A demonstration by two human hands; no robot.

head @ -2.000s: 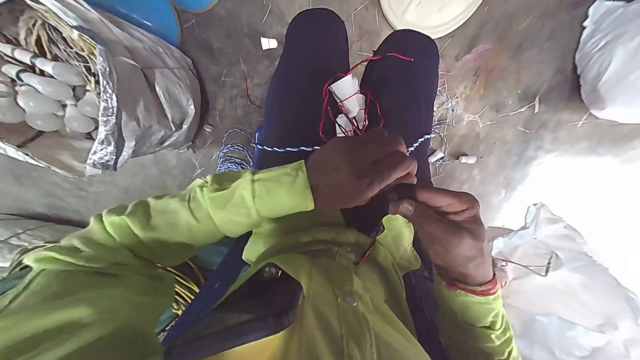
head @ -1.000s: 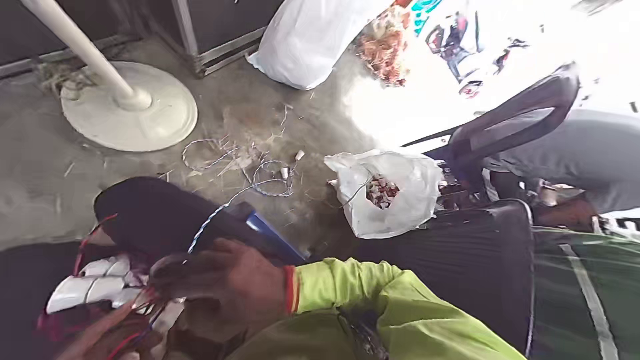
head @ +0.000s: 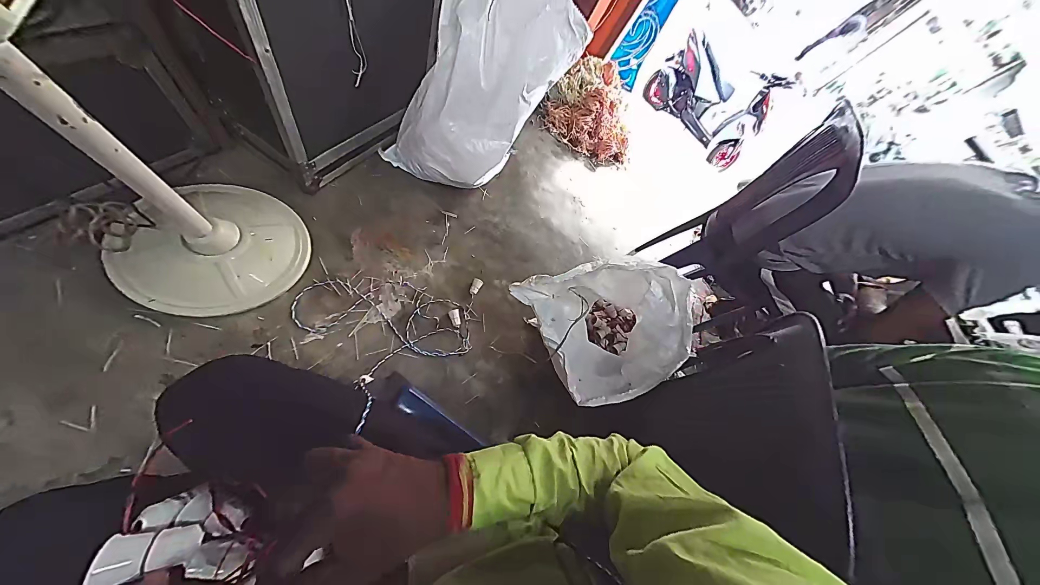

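Observation:
My right hand (head: 366, 504), with a red band at the wrist, lies low in the view beside a bunch of white plastic bulb holders (head: 175, 548) on my lap. Thin red wires (head: 138, 487) run among the holders. The fingers are in dark shadow, so what they grip is unclear. Of my left hand, only a small skin-coloured patch seems to show at the bottom edge, under the holders. A blue-and-white twisted wire (head: 366, 406) comes up past my knee and loops on the floor, where two small white holders (head: 455, 317) lie.
An open white plastic bag (head: 561, 357) of small scraps stands right of my knee. Further off are a round cream stand base (head: 268, 264), a tall white sack (head: 463, 106) and a dark cabinet (head: 357, 73). At right are a black plastic chair (head: 845, 162) and a person's grey-clad leg (head: 910, 219).
The view has swung far to the right since two seconds ago. Both hands showed together over my lap then; now mostly my right hand shows, beside the white holders.

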